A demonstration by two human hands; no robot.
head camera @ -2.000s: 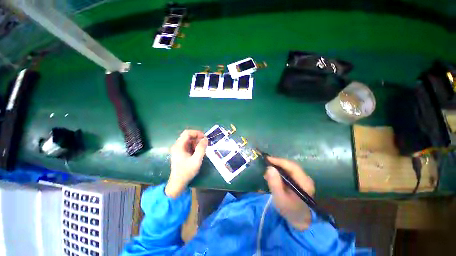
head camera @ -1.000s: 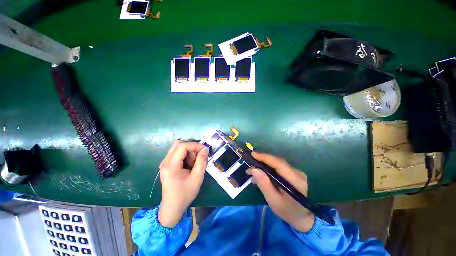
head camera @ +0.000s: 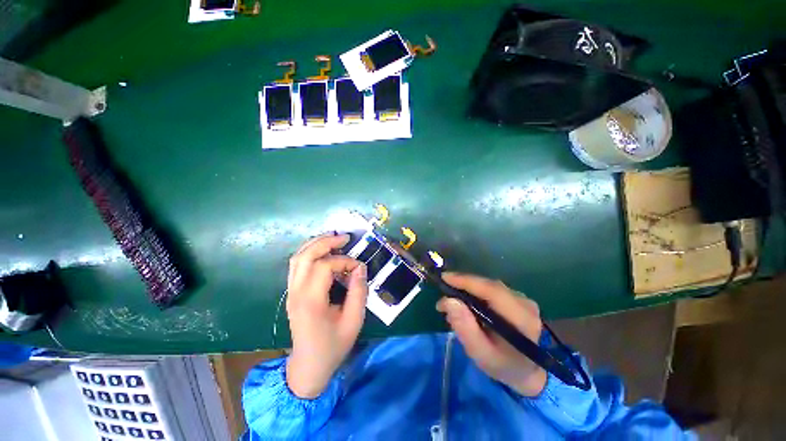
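A white carrier strip (head camera: 389, 312) with small dark LCD modules (head camera: 399, 283) lies slanted in front of me, orange-yellow flex tails (head camera: 407, 238) sticking out at its upper right. My left hand (head camera: 326, 297) lies over the strip's left side, fingers bent, covering part of the modules. Whether its fingertips pinch a small part or wire is too small to tell. A thin silvery wire (head camera: 277, 320) shows beside it. My right hand (head camera: 493, 329) holds the black soldering iron (head camera: 510, 332), its tip pointing up-left along the modules' tail edge.
Four modules on a white strip (head camera: 336, 136) lie farther back, a single module (head camera: 385, 53) overlapping them. A black fan (head camera: 552, 82), whitish round roll (head camera: 622, 131) and tan board (head camera: 672, 237) stand right. A dark-red ridged component row (head camera: 125, 220), metal arm (head camera: 43, 88) and black reel holder (head camera: 30, 297) are left.
The view has shifted. My left hand has moved from the strip's upper left edge further over the modules, its fingers more spread. The iron, still in my right hand, stays along the tail edge.
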